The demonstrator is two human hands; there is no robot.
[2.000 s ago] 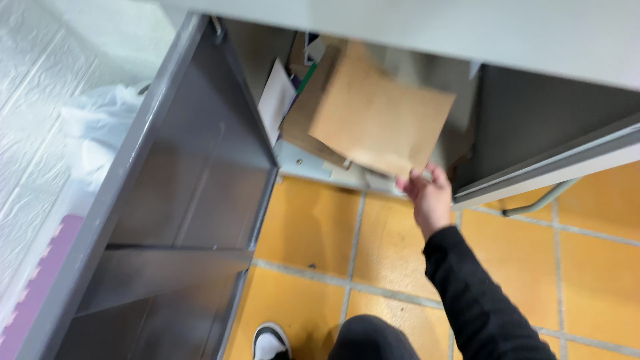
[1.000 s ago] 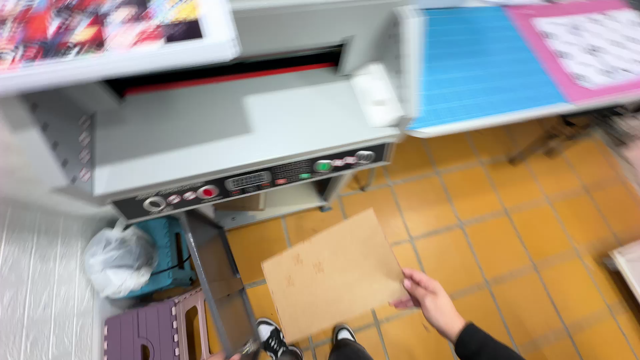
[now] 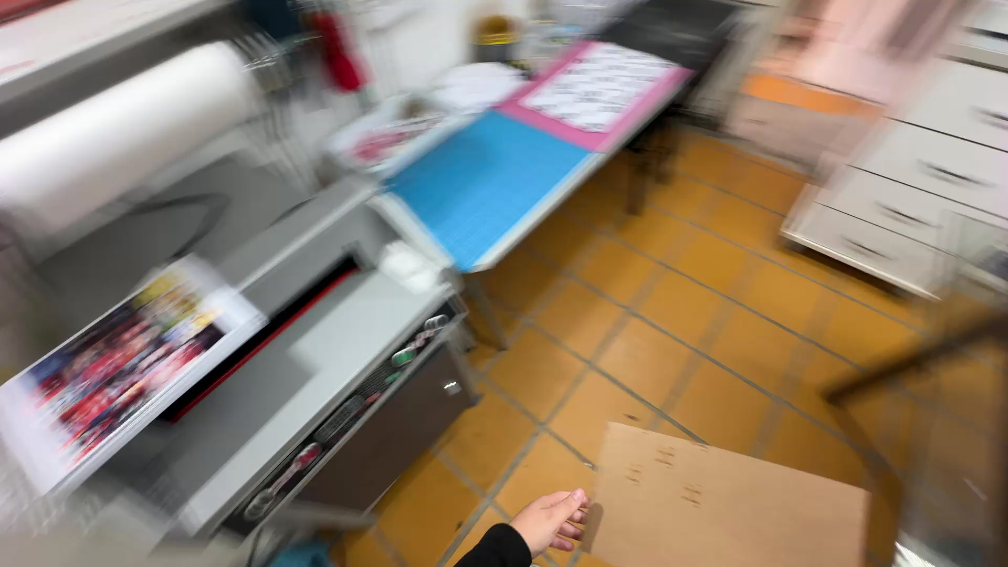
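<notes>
A flat brown cardboard sheet (image 3: 732, 504) with small brown marks reaches over the tiled floor at the lower right of the head view. My left hand (image 3: 551, 520), in a black sleeve, is just left of the sheet's edge, with its fingers half curled and slightly apart. Whether the fingertips touch the cardboard is unclear, and nothing shows inside the hand. My right hand is out of view. To the left stands a grey machine (image 3: 315, 378) with a control panel (image 3: 346, 417) above a brown cabinet door (image 3: 417, 433).
A table bears a blue cutting mat (image 3: 488, 181) and a pink mat (image 3: 602, 142) with a patterned sheet. A colourful print (image 3: 134, 362) lies over the machine's left part. A white drawer unit (image 3: 890, 205) stands at right. A blurred dark frame (image 3: 906, 362) is near the right edge.
My view has swung to the right. The cardboard, in my right hand before, now lies to the right of my left hand. A brown door now covers the cabinet front that stood open.
</notes>
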